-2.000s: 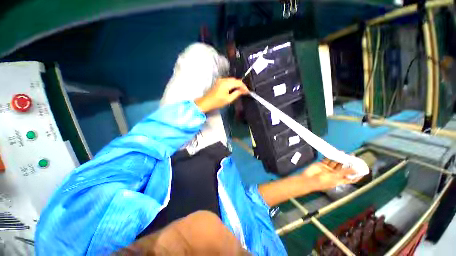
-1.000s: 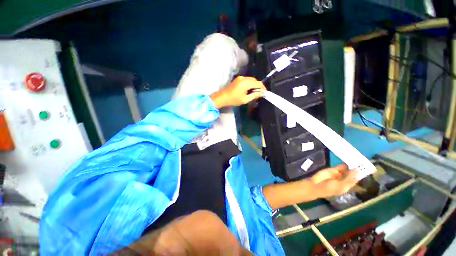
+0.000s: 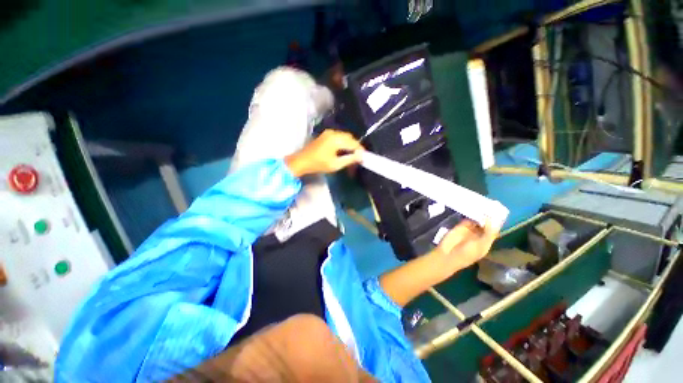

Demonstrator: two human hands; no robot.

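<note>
My left hand (image 3: pixel 326 153) pinches one end of a white strip (image 3: pixel 427 183) beside the black tray (image 3: pixel 401 241). A thin pale pointed tool, perhaps scissors or tweezers (image 3: pixel 386 120), sticks out from this hand over the tray's upper pockets. My right hand (image 3: pixel 468 243) holds the strip's other end at the tray's lower right. The strip is stretched across the tray. Glossy black units (image 3: pixel 427 135) lie in the pockets, with small white pieces on several. The strip and my right hand hide parts of the lower units.
A pale control box (image 3: pixel 34 217) with a red button and green buttons is at the left. Pipe-frame shelving (image 3: pixel 550 90) stands at the right. A lower shelf holds cardboard boxes (image 3: pixel 550 239) and red-brown fixtures (image 3: pixel 550 348). A green bench edge (image 3: pixel 112 52) crosses the top.
My right hand has moved closer to my left hand, so the stretch of strip between them is shorter. The view has shifted too. Both hands still hold the strip.
</note>
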